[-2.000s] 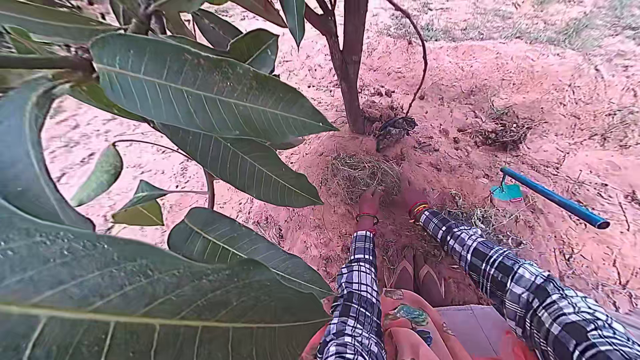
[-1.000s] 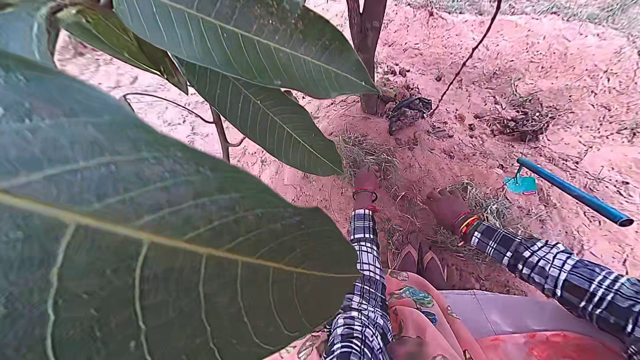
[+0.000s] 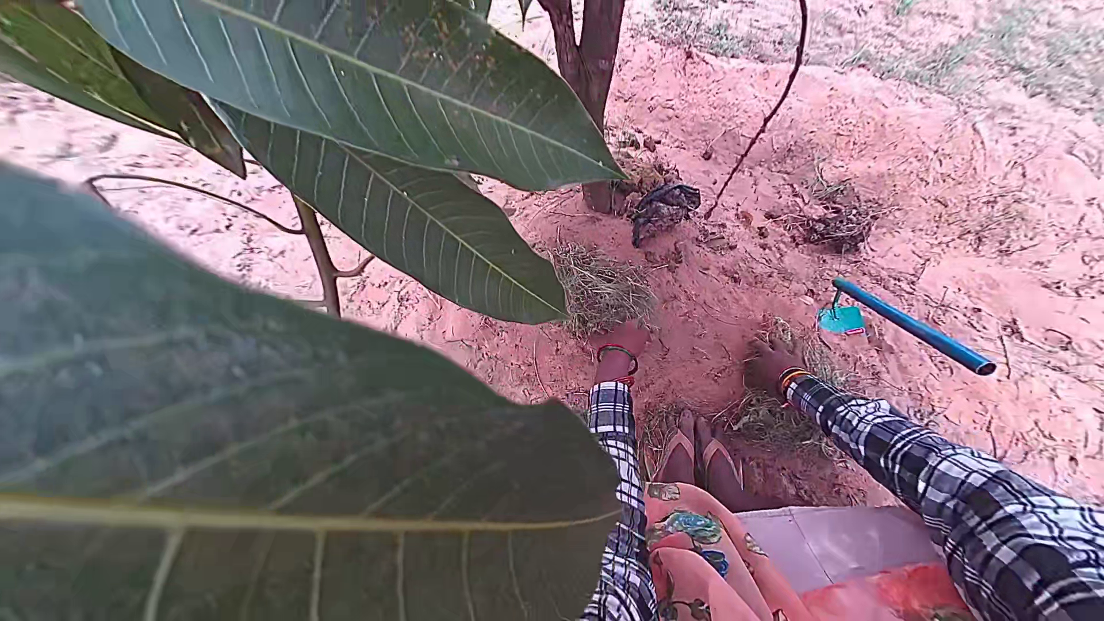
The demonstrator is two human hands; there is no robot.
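My left hand (image 3: 619,340) is at the near edge of a clump of dry grass (image 3: 599,289) on the reddish soil, and its fingers are largely hidden in the clump. To the right, my right hand (image 3: 770,364) rests at another patch of pulled grass (image 3: 783,421); its fingertips are hard to make out. Whether either hand grips grass cannot be told. A small hand hoe with a turquoise blade (image 3: 841,320) and a blue tubular handle (image 3: 918,328) lies on the ground beyond my right hand.
Large green leaves (image 3: 414,216) cover much of the left side. A tree trunk (image 3: 597,95) rises ahead, with a crumpled dark plastic piece (image 3: 664,210) at its base. A thin bare stem (image 3: 768,112) stands beside it. Dry plant remains (image 3: 841,226) lie farther right. My sandalled feet (image 3: 703,457) are below.
My right hand has moved right, away from my left hand, to the grass patch on that side. My left hand stays by its clump. The view has shifted, and a near leaf covers more of it.
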